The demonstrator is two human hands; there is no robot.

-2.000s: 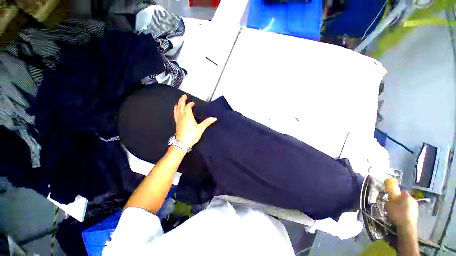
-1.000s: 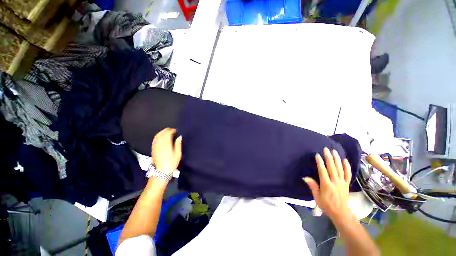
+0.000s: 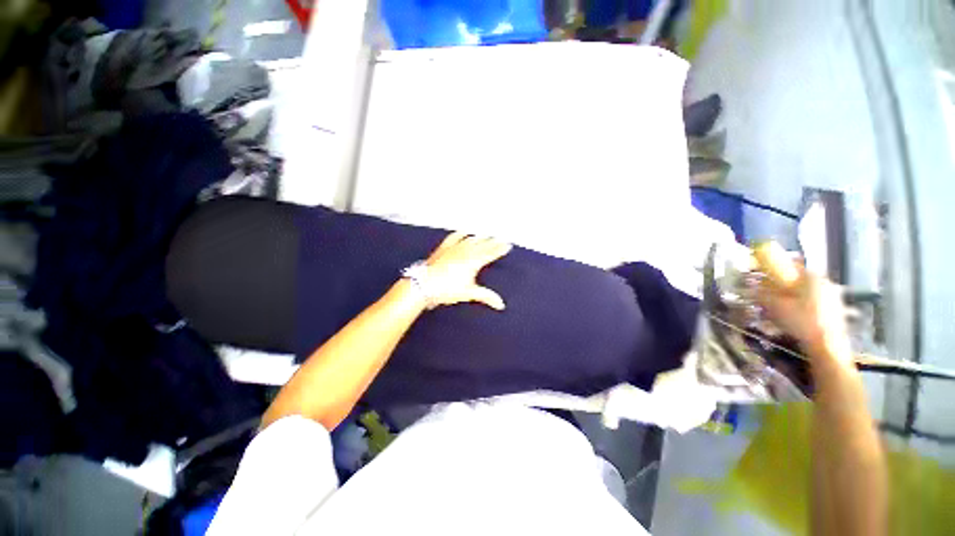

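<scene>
A dark navy garment lies around the padded dark pressing board, whose rounded left end is bare. The garment's right end is bunched. My left hand lies palm down with fingers spread on the garment, near the far edge of the board's middle. My right hand is closed around the pale yellow handle of the steam iron at the board's right end, over the metal rest. This area is blurred, and the soleplate is not clear.
The white-covered table lies beyond the board. A navy heap with grey patterned cloth is at left. A blue bin is beyond the table. A cable runs right from the iron. A grey box stands at far right.
My left hand has moved right along the garment from its left end. My right hand has left the garment and closed on the iron's handle. The view has shifted, moving the board left in the picture.
</scene>
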